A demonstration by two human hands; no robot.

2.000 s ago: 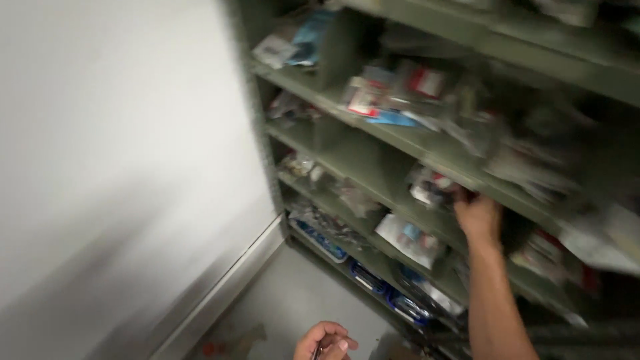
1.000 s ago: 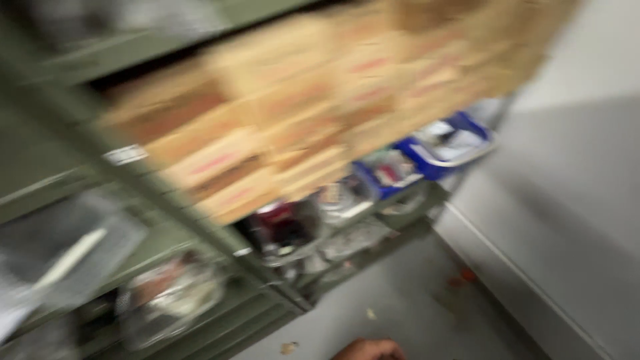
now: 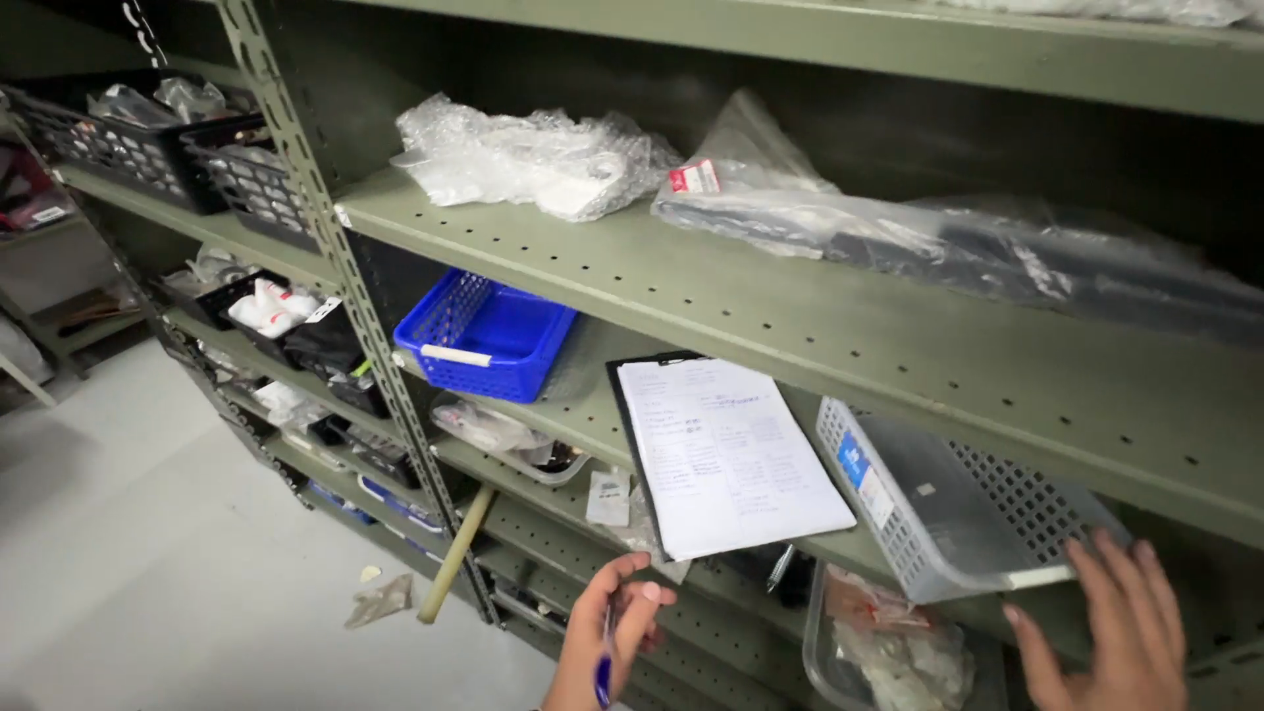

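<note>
My left hand (image 3: 617,622) holds a pen (image 3: 604,662) with a blue end, just below a clipboard (image 3: 731,454) with written sheets that lies on a green metal shelf and juts over its edge. My right hand (image 3: 1111,622) has its fingers spread at the front rim of a grey plastic basket (image 3: 899,513); whether they touch it I cannot tell. Left of the clipboard sits a blue plastic basket (image 3: 494,336). Below the grey basket, a clear tub (image 3: 879,642) holds bagged items.
Bubble-wrapped items (image 3: 543,158) and a long dark part in a plastic bag (image 3: 889,227) lie on the shelf above. Black baskets (image 3: 148,138) fill the left rack. A wooden stick (image 3: 456,558) juts from a lower shelf; a plastic scrap (image 3: 380,600) lies on the floor.
The view has swung from crowded parts shelves, past cardboard boxes, to this clipboard and the baskets. My right hand, earlier reaching into a shelf compartment, is now at the grey basket.
</note>
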